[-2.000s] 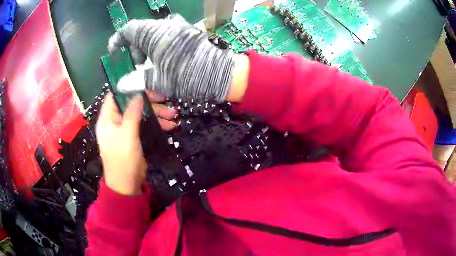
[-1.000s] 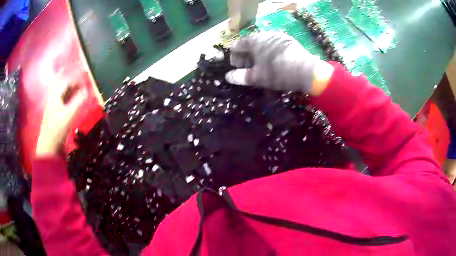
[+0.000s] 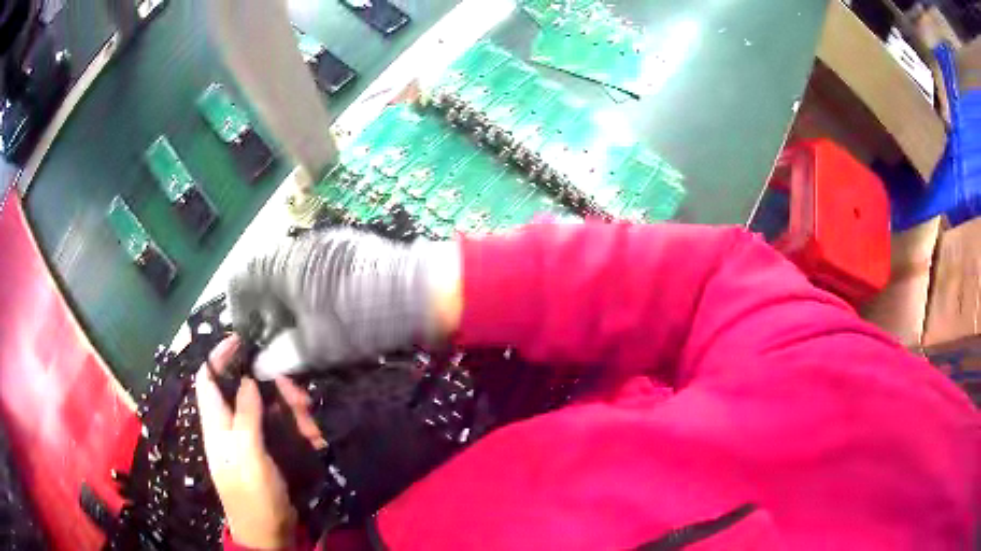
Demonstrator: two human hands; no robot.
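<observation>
My bare left hand (image 3: 245, 457) is at the lower left over the pile of black shells (image 3: 403, 404). It holds a black plastic shell (image 3: 282, 436), which is dark and partly covered by the fingers. My right hand (image 3: 350, 296), in a grey-white striped knitted glove, is blurred and curled over the upper end of that shell, touching or nearly touching the left fingertips. Whether it grips anything is hidden. Small shiny pieces (image 3: 446, 398) lie scattered on the pile.
Stacked green board panels (image 3: 452, 178) lie beyond my right forearm. Several part-assembled units (image 3: 178, 183) lie in a row on the green belt behind a pale rail and post (image 3: 274, 86). A red surface (image 3: 54, 398) is at left. A red stool (image 3: 839, 221) stands at right.
My left hand has come from the red surface to the pile and now holds a shell. My gloved hand has moved left to meet it. The view has turned, showing more belt units.
</observation>
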